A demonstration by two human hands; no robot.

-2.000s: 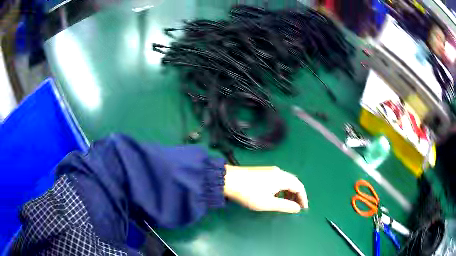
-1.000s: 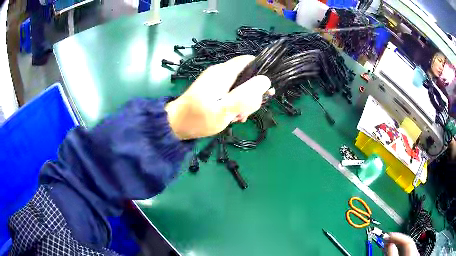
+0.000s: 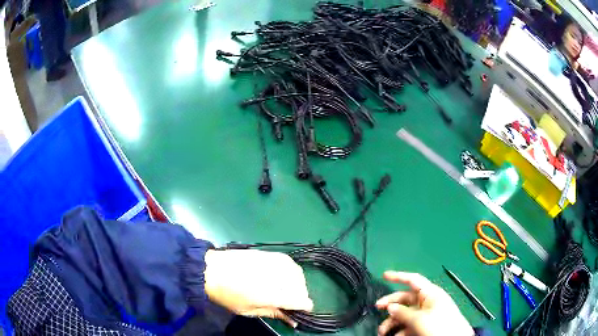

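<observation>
A black cable coil (image 3: 357, 279) lies at the front edge of the green bench. My left hand (image 3: 259, 285) grips its left side. My right hand (image 3: 423, 308) is at the coil's right side, fingers apart; its contact with the coil is blurred. Two connector ends (image 3: 383, 184) stick out from the coil onto the bench. Another cable coil (image 3: 354, 128) with several connectors lies farther back, in front of the tangled black cable pile (image 3: 367, 49).
A slim pointed tool (image 3: 468, 292), orange-handled scissors (image 3: 490, 244) and blue-handled pliers (image 3: 507, 298) lie at right. A steel ruler (image 3: 459, 184), green translucent item (image 3: 503, 184) and yellow box (image 3: 524, 174) are beyond. A blue bin (image 3: 59, 170) stands left. A person (image 3: 572, 42) is far right.
My left hand has come back from the cable pile to the front edge with a coil. My right hand has moved left from beside the pliers to the coil.
</observation>
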